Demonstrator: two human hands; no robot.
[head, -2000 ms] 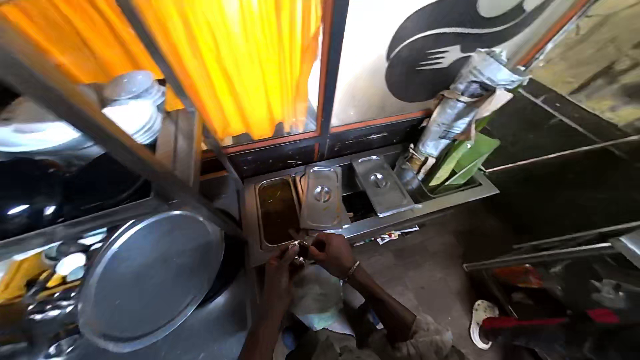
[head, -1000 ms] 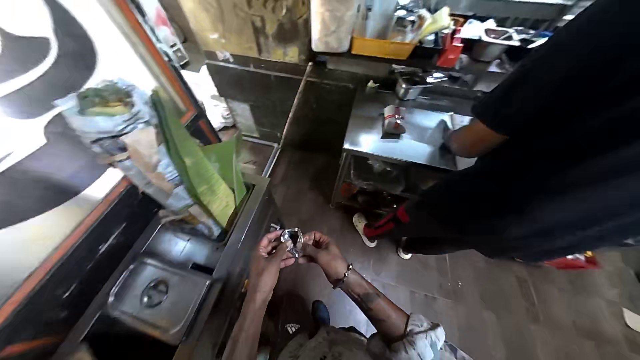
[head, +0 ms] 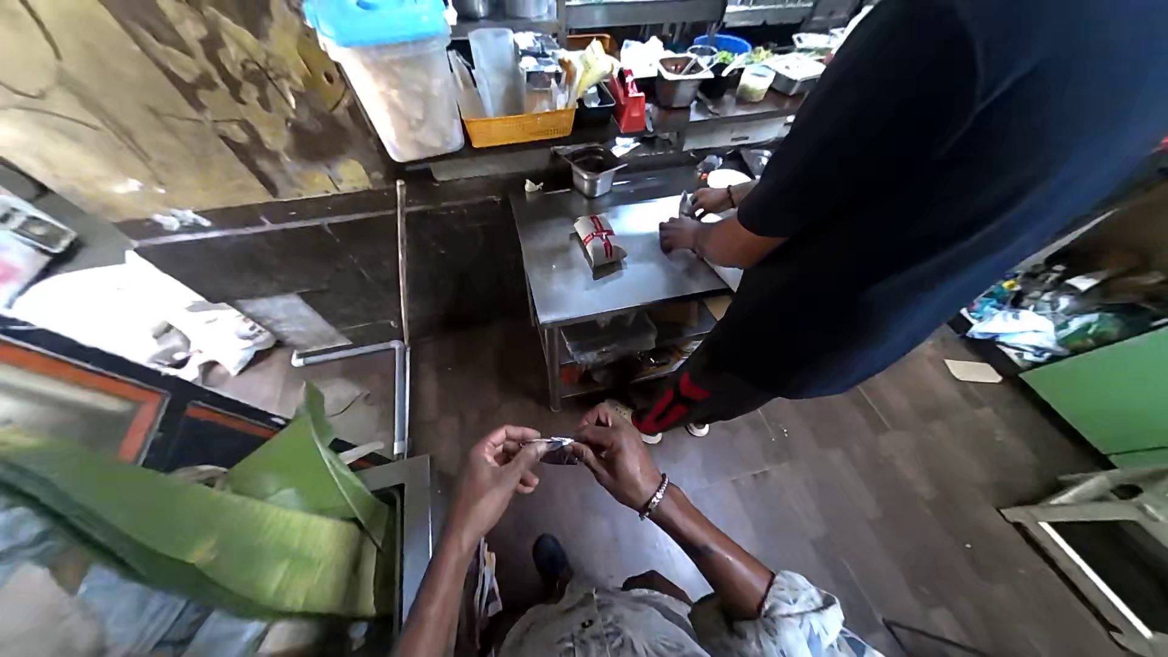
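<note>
My left hand (head: 497, 474) and my right hand (head: 620, 456) meet at the lower middle of the head view, over the floor. Between their fingertips they pinch a small shiny object (head: 555, 443), silvery with a dark part below it; it is too small to name. A bracelet circles my right wrist. Large green leaves, which look like banana leaf (head: 237, 529), stand to the left of my left hand, at the edge of a metal counter (head: 417, 511).
A co-worker (head: 876, 210) stands at the right, both hands at a steel table (head: 584, 283) that holds a wrapped packet (head: 598, 239) and a steel container (head: 593, 173). Behind are a yellow basket (head: 520, 128) and a blue-lidded bin (head: 397, 91). A metal frame (head: 1095, 547) stands lower right.
The view has swung far right from the counter with lidded steel pans toward the co-worker and steel table. My hands stay together at the small object.
</note>
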